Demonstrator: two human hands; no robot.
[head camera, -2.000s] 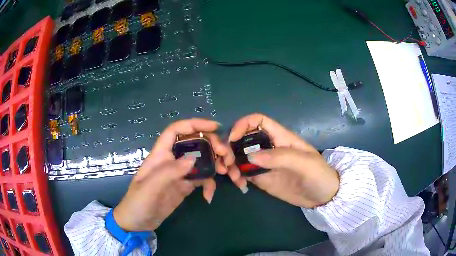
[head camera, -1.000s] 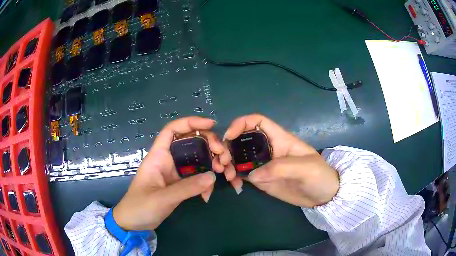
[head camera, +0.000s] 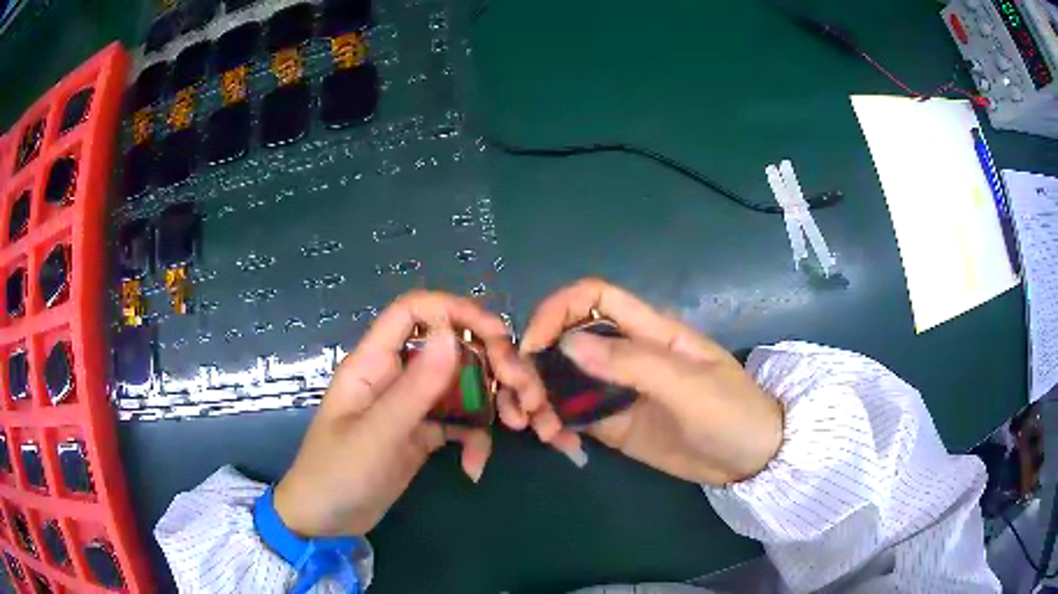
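Note:
My left hand (head camera: 389, 406), with a blue strap at the wrist, holds a smartwatch (head camera: 473, 392) with its screen facing up. Its thumb lies over the upper part of the screen, which shows a green patch and some red. My right hand (head camera: 661, 389) holds a second smartwatch (head camera: 587, 400) beside it, its thumb on the upper part of a dark screen with a dim red area low down. Both watches are slightly blurred and partly covered by the fingers. The fingers of the two hands meet between the watches, above the green mat.
Red tray (head camera: 102, 348) of watches at far left. Clear blister tray (head camera: 383, 186) with black screens and orange tails beside it. Black cable (head camera: 650, 154), white crossed clip (head camera: 798, 215), blank paper (head camera: 928, 209), pen (head camera: 994, 186) and printed sheet (head camera: 1042, 267) rightward. Power supply (head camera: 1009, 58) at upper right.
Both thumbs have moved up from the lower screen edges onto the screens. The left screen has gone from dark with icons and a red area to showing green. The right watch has tilted slightly.

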